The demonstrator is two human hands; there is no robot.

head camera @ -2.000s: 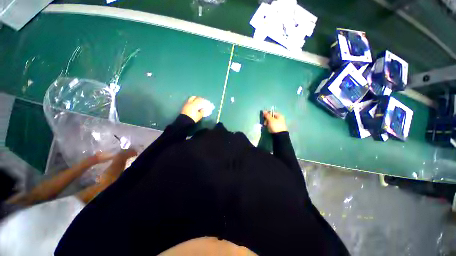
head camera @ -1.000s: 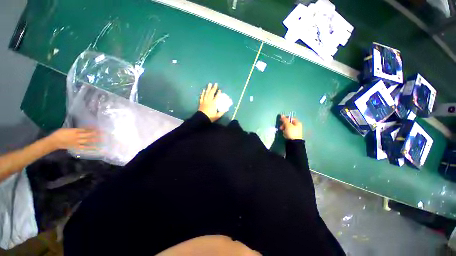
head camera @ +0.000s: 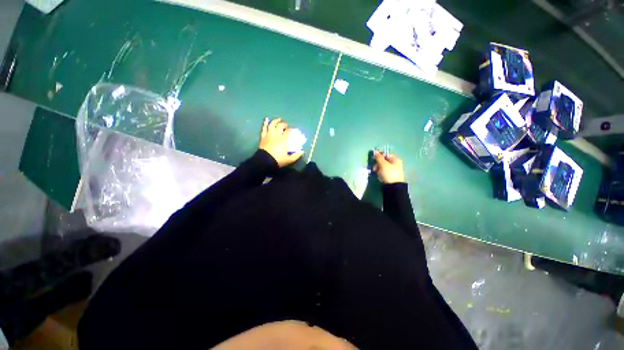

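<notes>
My left hand [head camera: 278, 141] is on the green bench [head camera: 239, 68], left of the yellow line, with a small white piece [head camera: 295, 141] at its fingers. Its fingers are partly spread; whether it grips the piece is unclear. My right hand [head camera: 388, 166] is right of the line, fingers pinched together near a tiny pale sliver [head camera: 387, 148]. What the pinch holds is too small to tell. A pile of dark blue and white retail boxes [head camera: 501, 128] lies to the right on the bench.
White paper pieces [head camera: 414, 33] lie beyond the pale rail [head camera: 274, 29]. A crumpled clear bag [head camera: 126, 164] hangs over the bench's near edge at left. Small white scraps [head camera: 341, 85] are scattered on the bench. Dark shapes, perhaps a person's legs, show at lower left.
The other person's bare arm at left has gone out of view. The view has shifted. My left hand stays by the white piece; my right hand stays pinched at about the same place.
</notes>
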